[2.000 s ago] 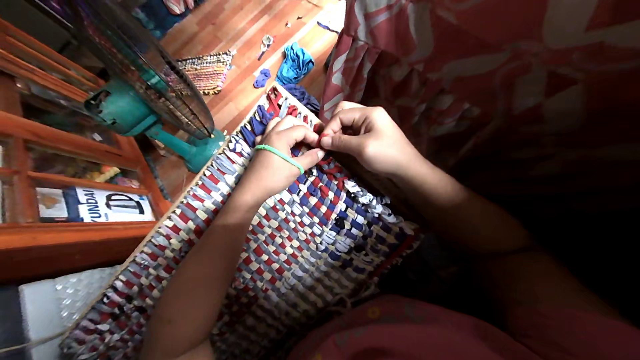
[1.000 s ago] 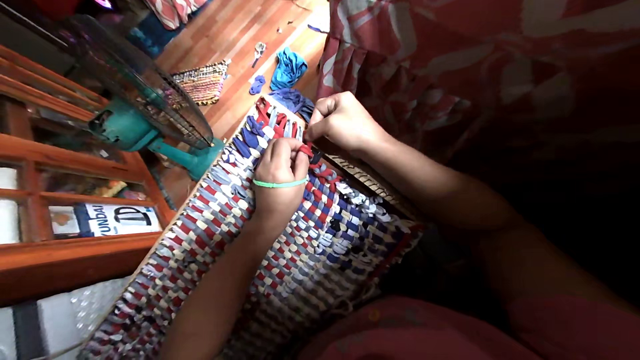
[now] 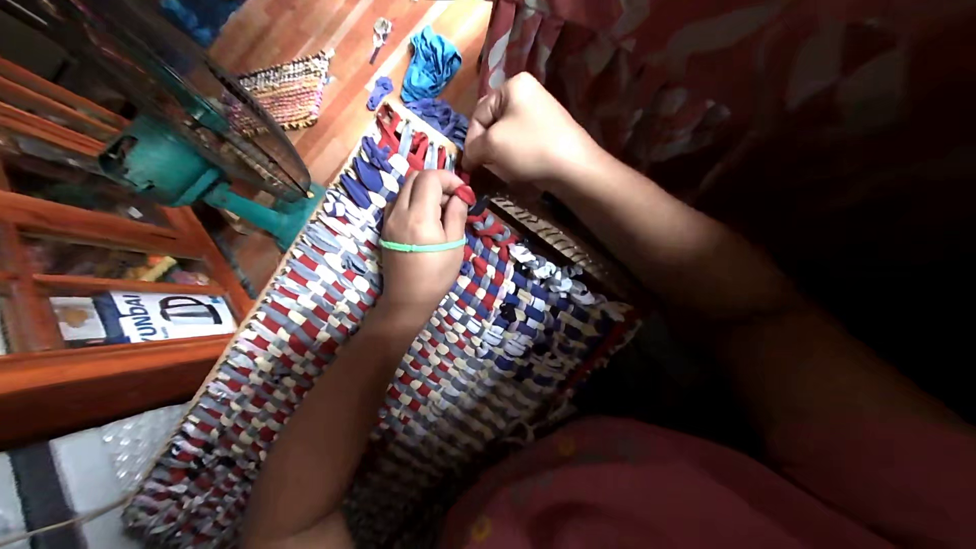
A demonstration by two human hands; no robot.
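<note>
A woven rag mat of red, blue, grey and cream fabric strips lies on a wooden frame edged with pegs or nails. My left hand, with a green band at the wrist, rests on the mat near its far end and pinches a red fabric strip. My right hand is a closed fist just beyond the frame's right edge, up and to the right of the left one. Its fingertips are turned away, so whether it holds a strip is hidden. Red and grey strips stretch loosely at the far corner.
A teal electric fan stands left of the frame, beside an orange wooden cabinet. Blue cloth, purple cloth, a small multicoloured mat and a wristwatch-like item lie beyond. Red patterned fabric hangs at right.
Two seconds ago both hands were together at the frame's far right edge. Now the left is lower on the mat, and the right is apart from it, farther out and closed in a fist.
</note>
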